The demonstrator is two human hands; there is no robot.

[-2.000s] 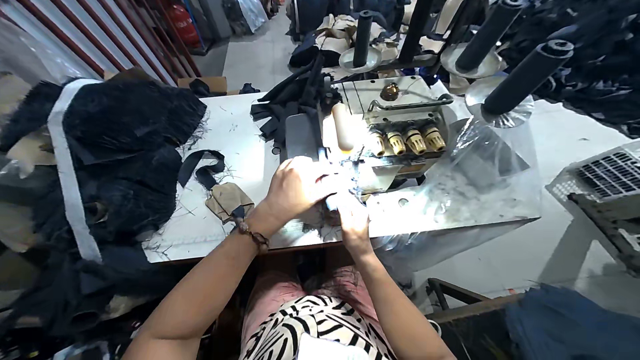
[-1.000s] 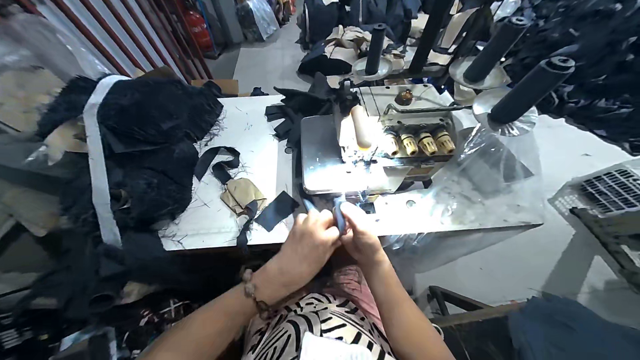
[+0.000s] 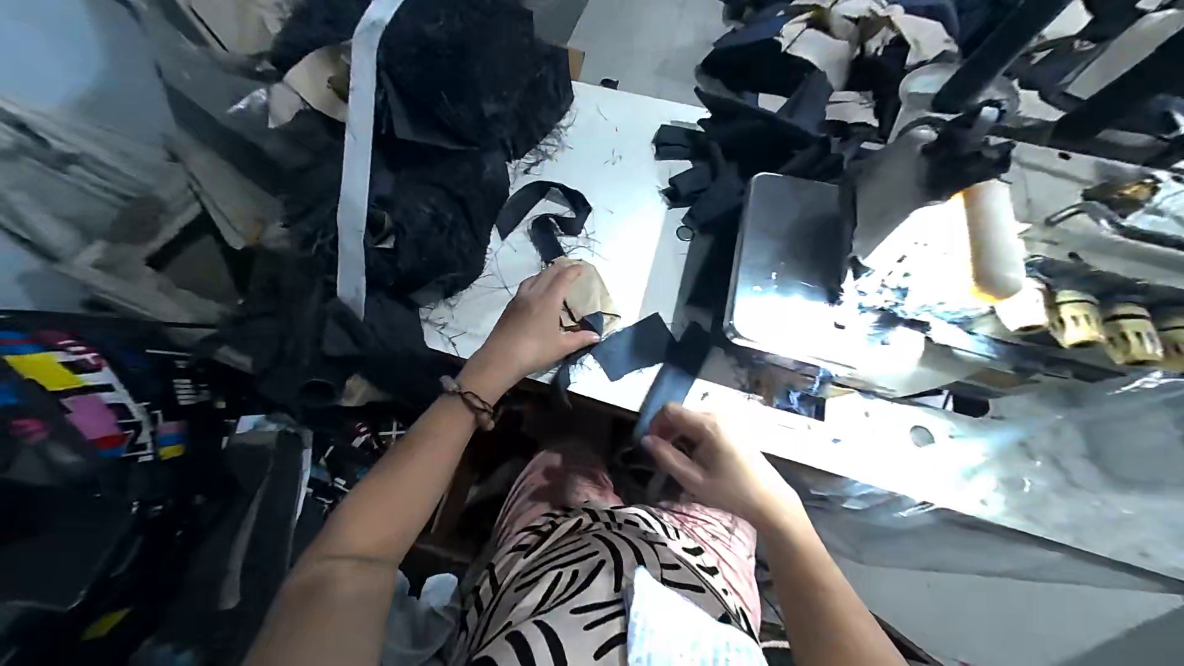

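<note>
My left hand [image 3: 541, 324] rests at the front of the white table, its fingers on a beige fabric piece [image 3: 590, 289] with a dark strip attached. Between thumb and fingers a dark corner of cloth shows; whether it is gripped is unclear. Beside it lies a dark square fabric piece [image 3: 636, 346]. My right hand [image 3: 689, 449] holds the lower end of a dark blue fabric strip [image 3: 673, 375] over the table's front edge. Just right of the strip stands the sewing machine, with its shiny metal plate [image 3: 786, 264] and pale body [image 3: 911, 222].
A heap of frayed dark fabric [image 3: 435, 157] with a white band [image 3: 356, 157] covers the left side. A curled dark strip [image 3: 555, 199] lies on the white table [image 3: 638, 129]. Dark fabric strips [image 3: 731, 157] are piled behind the plate. Yellowish machine parts [image 3: 1078, 319] stand at the right.
My hands were together at the front of the machine and are now apart. The left has moved left to the beige fabric piece. The view has swung left.
</note>
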